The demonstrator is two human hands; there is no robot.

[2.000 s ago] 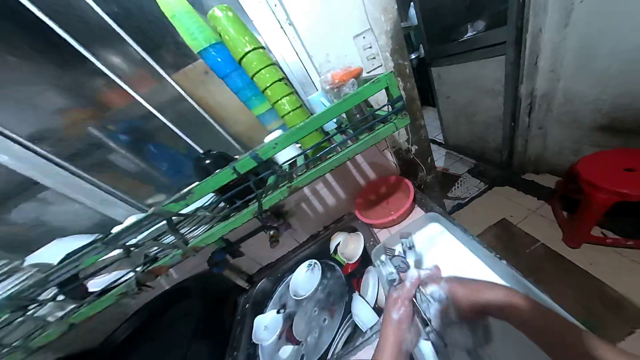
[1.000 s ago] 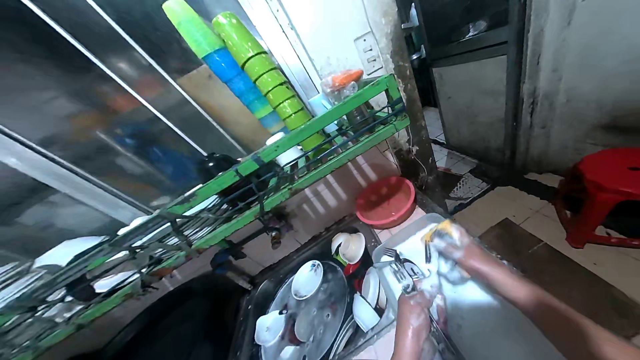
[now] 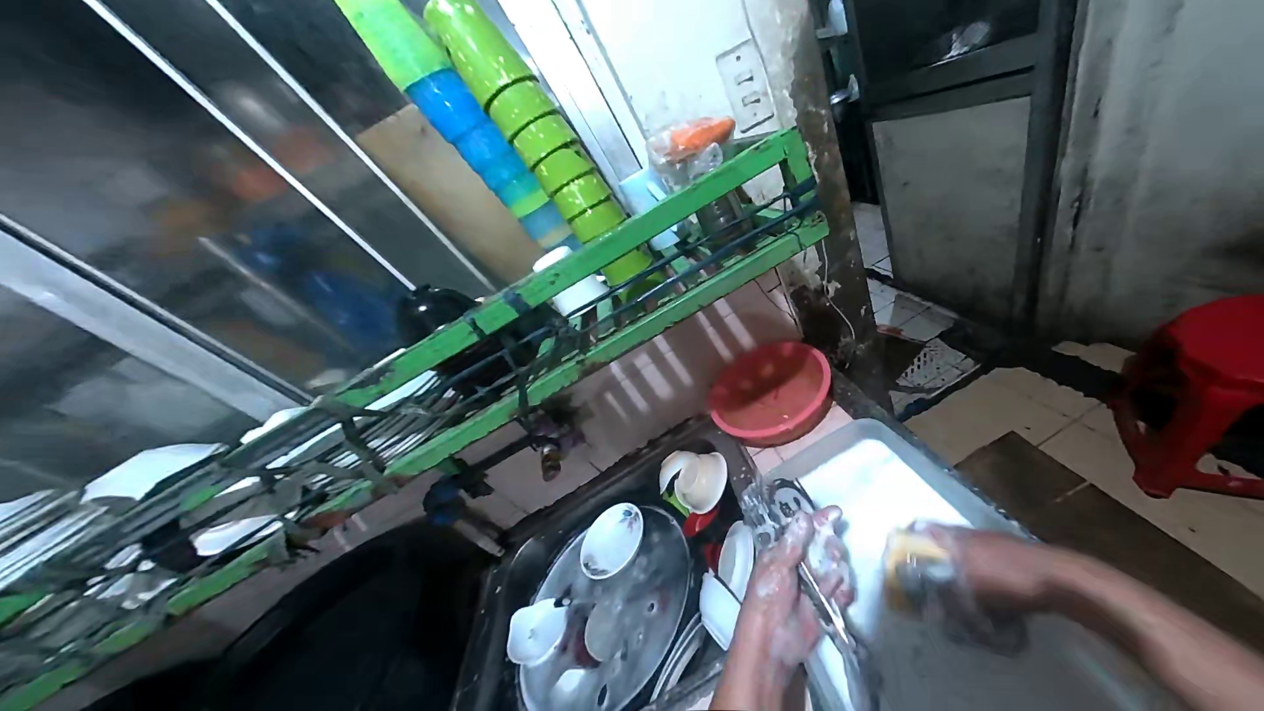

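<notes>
Soapy and wet, my left hand is closed around a bunch of metal forks and spoons, whose fork heads point up and left. To its right, my right hand grips a yellow sponge; motion blurs both. The two hands are apart, over a grey plastic tub with white suds. Left of the tub, a white bowl and a square white cup rest on a round perforated metal tray in the sink. More white bowls are at the sink's back corner.
A red plastic basin sits behind the tub. A green rack holding plates, stacked green cups and blue cups runs above the sink. A tap juts from the wall. At right stands a red plastic stool.
My right hand, near my left two seconds ago, moved away up and right with the sponge, then lower over the tub. My left hand keeps hold of the cutlery.
</notes>
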